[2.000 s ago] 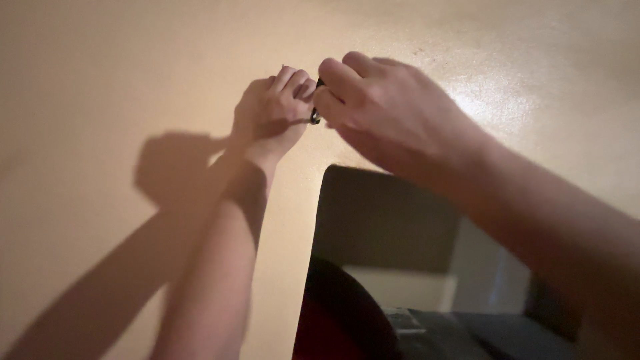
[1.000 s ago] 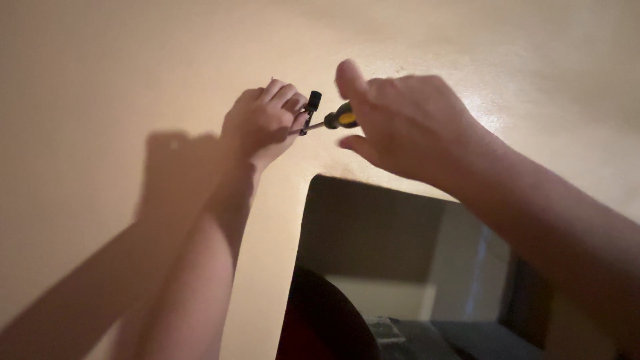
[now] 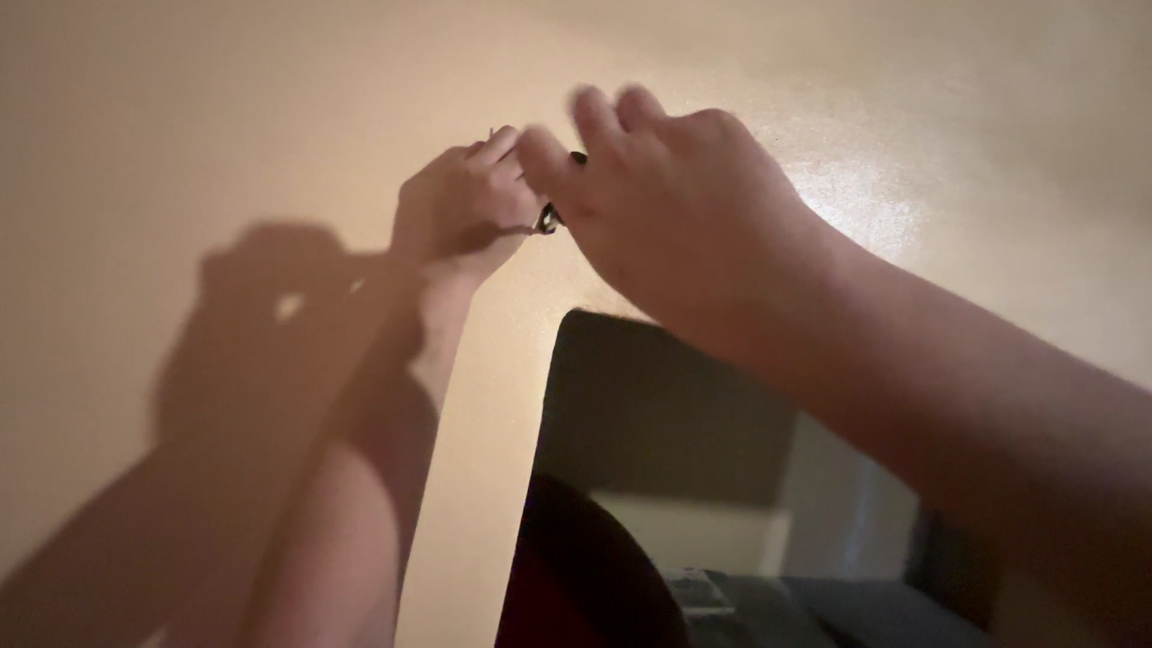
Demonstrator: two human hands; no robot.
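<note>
High on a pale, smooth surface, my left hand [image 3: 472, 193] has its fingers curled around a small dark metal part [image 3: 546, 219], of which only a bit shows by the fingertips. My right hand [image 3: 666, 184] is just to the right, slightly blurred, its back toward me and its forefinger close to the left fingers. A small black piece [image 3: 579, 157] peeks out between the right fingers. The screwdriver is hidden behind the right hand, so whether the hand grips it cannot be told.
Below the hands, the pale surface [image 3: 468, 432] ends at a rounded corner and edge. Past that edge lie a dark area, a dark rounded shape with red [image 3: 585, 576] and a grey object at the bottom. Shadows of the arms fall at left.
A second ago my right hand was apart from the left, with a black-and-yellow screwdriver handle showing beside it; now it has moved left, against the left hand, and covers the tool.
</note>
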